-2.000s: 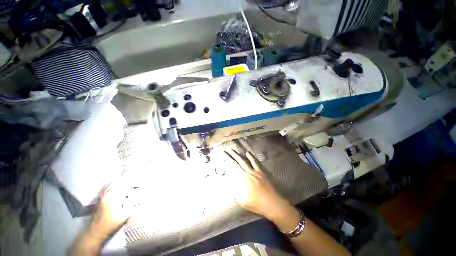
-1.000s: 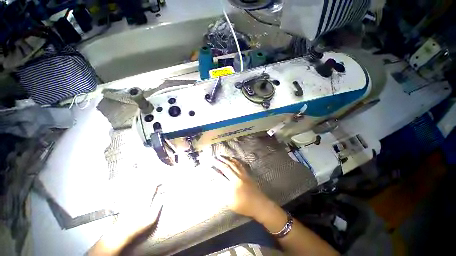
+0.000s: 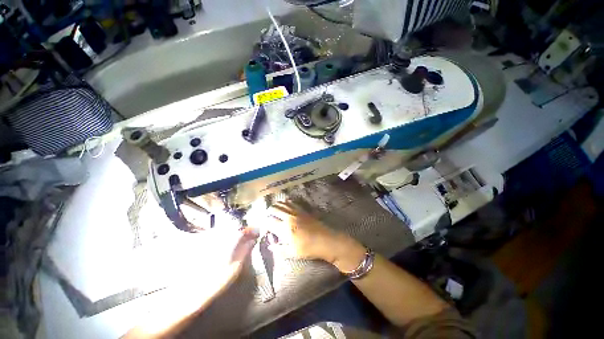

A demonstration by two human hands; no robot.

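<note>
The grey-brown striped cloth lies under the white sewing machine head and spreads towards me, bleached white by the lamp at its left. My right hand lies on the cloth just right of the needle area, fingers bent, its fingertips lost in glare. My left hand reaches in from the lower left, its fingertips close to the presser foot and my right fingers. A dark narrow shape shows on the cloth between my hands; I cannot tell if it is a fold or a tool.
Teal thread cones stand behind the head. A striped bag lies at the far left, another at the top right. Crumpled grey cloth lies at the left edge. A thin blue tool lies below the machine arm.
My left hand has moved right and forward to the needle area, beside my right hand. My right fingers have bent. The view has shifted, so the machine appears further left.
</note>
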